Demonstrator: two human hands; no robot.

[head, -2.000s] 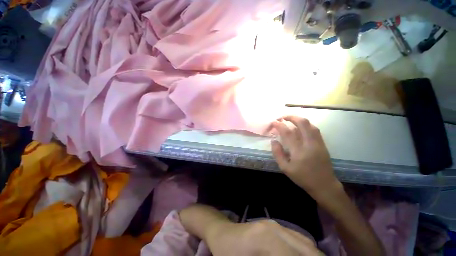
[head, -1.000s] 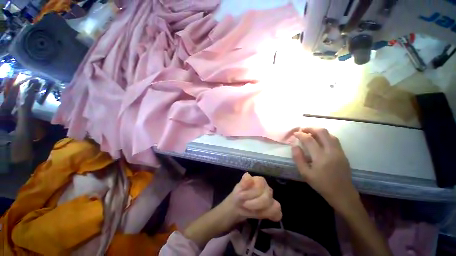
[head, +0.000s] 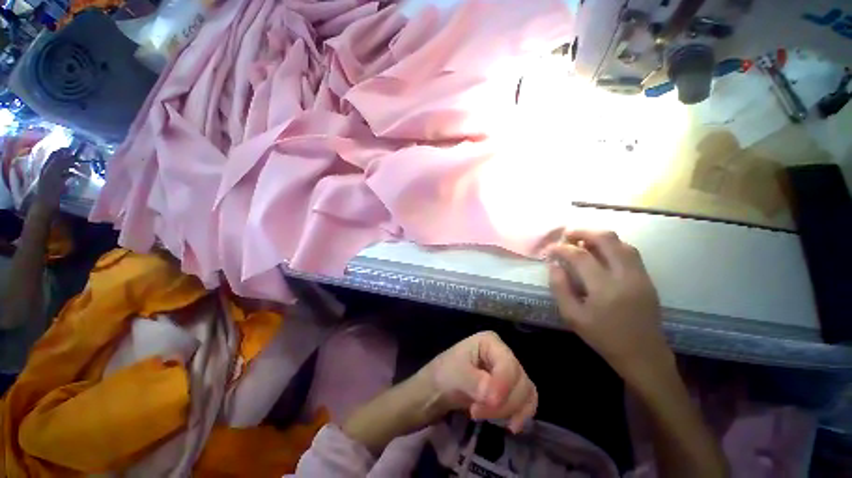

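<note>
A large heap of pink fabric (head: 280, 177) lies in loose folds on the machine table, left of the needle area. My right hand (head: 607, 294) is at the table's front edge, thumb and fingertips pinching the right corner of the pink fabric. My left hand (head: 486, 378) is below the table edge over my lap, its fingers curled down; whether it holds anything is hidden. Thin strap-like strips show under it. The sewing machine head (head: 654, 47) stands at the upper right. Lamp glare hides the needle and presser foot.
A dark phone-like rectangle (head: 822, 252) lies at the right. Brownish scraps (head: 738, 173) and a metal tool (head: 783, 89) lie behind it. Orange cloth (head: 103, 411) is at the lower left. Another person's arm (head: 37, 224) and a grey machine housing (head: 79, 70) are at the far left.
My left hand has risen from my lap, then shifted slightly right and turned, fingers pointing down. My right hand keeps its pinch on the fabric corner. The view has shifted.
</note>
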